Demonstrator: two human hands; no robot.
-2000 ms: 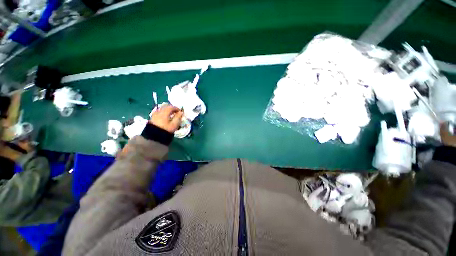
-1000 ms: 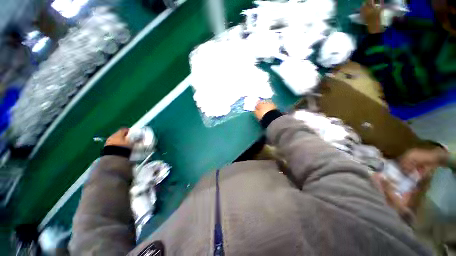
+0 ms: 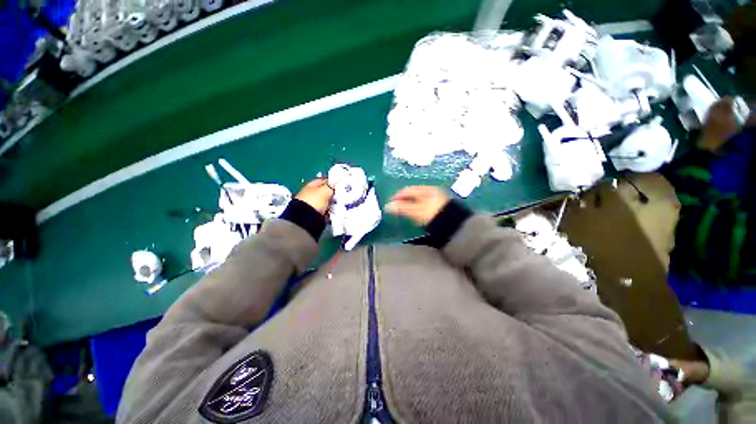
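My left hand (image 3: 317, 196) holds a white camera housing (image 3: 355, 209) in front of my chest, near the bench's front edge. The housing has a round part at its top, an antenna at the lower end and a thin red wire hanging below. My right hand (image 3: 417, 204) is just right of the housing, apart from it and slightly blurred. Its fingers point toward the housing; I cannot tell if they pinch something small.
White parts (image 3: 452, 99) are heaped on a clear bag (image 3: 398, 166). White housings with antennas (image 3: 574, 159) pile to its right; more units (image 3: 240, 203) stand at left. A cardboard box (image 3: 626, 248) is below right. Other people's hands (image 3: 723, 120) show at right.
My left hand has come back to the front of my chest, now with a housing in it. My right hand has moved from the heap's edge to beside the housing. The view has turned.
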